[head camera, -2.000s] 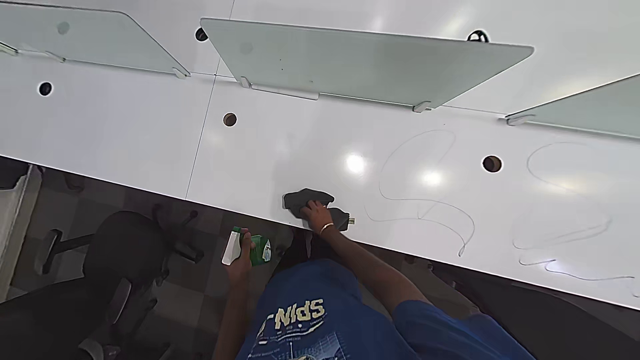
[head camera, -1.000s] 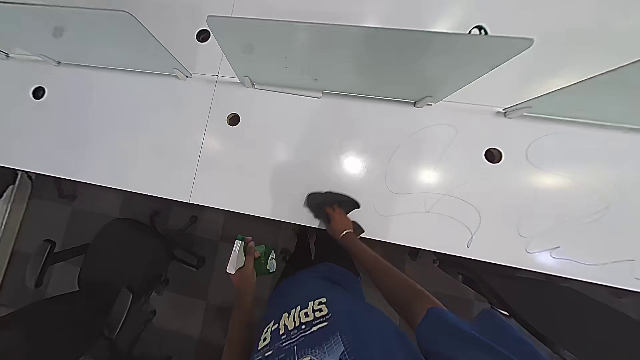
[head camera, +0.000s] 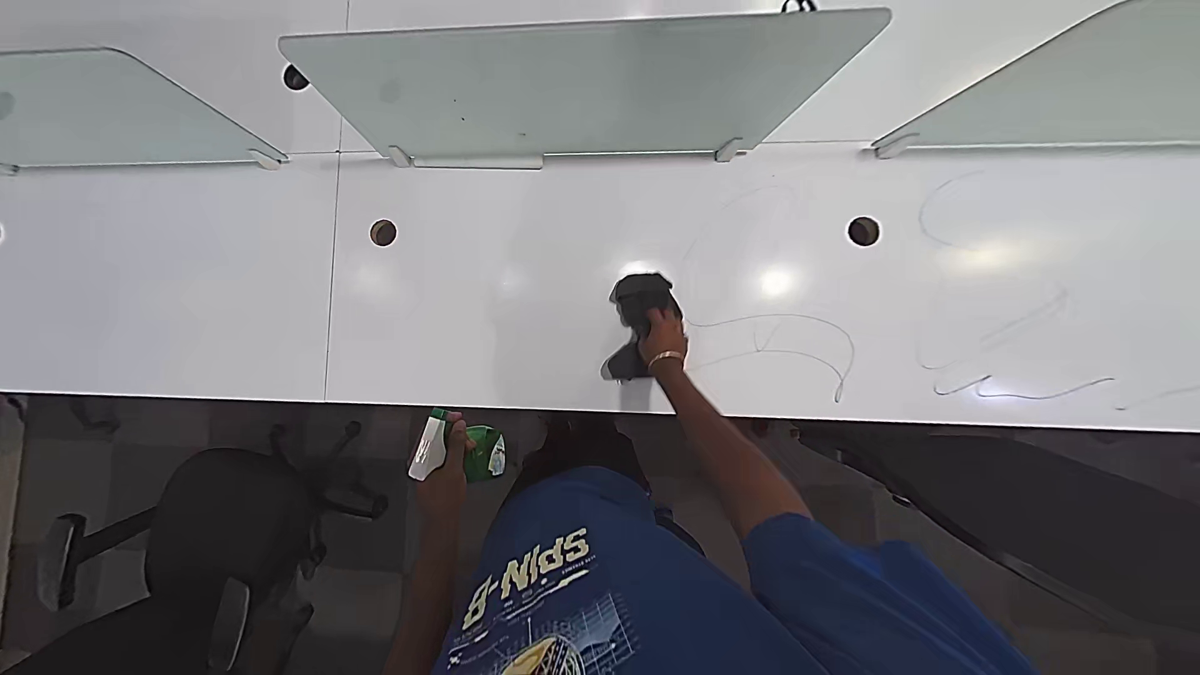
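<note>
My right hand presses a dark cloth flat against the white desk, left of some thin curved pen lines. The cloth is bunched, with one part spread above the fingers and another below them. In front of the desk's near edge, my left hand holds a green spray bottle with a white and green trigger head, tilted on its side. More drawn lines run across the desk further right.
Frosted glass dividers stand along the back of the desk, with others at left and right. Round cable holes pierce the desktop. A black office chair is at the lower left, and another dark chair lies under the right edge.
My right hand has moved the cloth rightward and farther in from the desk's near edge. The left hand still holds the spray bottle below the edge.
</note>
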